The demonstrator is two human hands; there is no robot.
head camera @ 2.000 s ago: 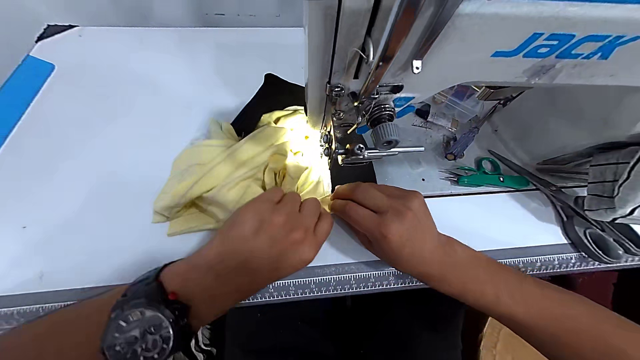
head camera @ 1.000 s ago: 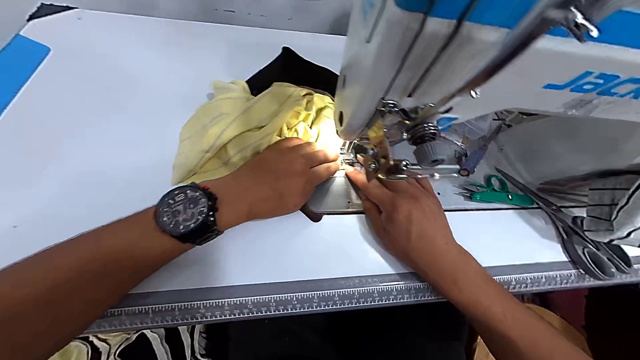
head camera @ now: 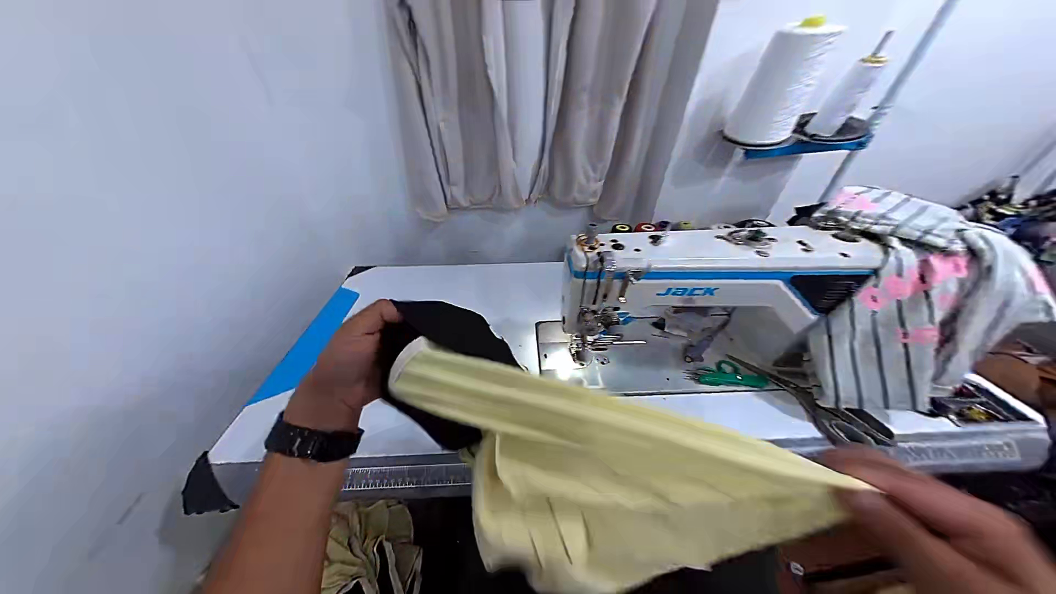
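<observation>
My left hand (head camera: 351, 363), with a dark watch on its wrist, grips a black fabric piece (head camera: 450, 330) at the left of the table. Pale yellow striped fabric (head camera: 610, 437) adjoins the black piece and stretches across to the lower right. There my right hand (head camera: 932, 511), somewhat blurred, pinches its far end. The cloth hangs in folds in front of the table's edge, away from the needle area. Behind it stands a white and blue Jack sewing machine (head camera: 689, 280), its lamp lit over the metal needle plate (head camera: 561, 355).
Green thread snips (head camera: 730, 377) and large dark-handled scissors (head camera: 833, 421) lie right of the needle area. Striped cloth with pink patches (head camera: 907, 305) drapes over the machine's right end. Thread cones (head camera: 784, 82) stand behind. A ruler strip (head camera: 408, 477) runs along the table's front edge.
Both hands have left the needle area and moved apart, bringing the yellow and black fabric out from under the machine head and stretching the yellow cloth. The view has swung up and back.
</observation>
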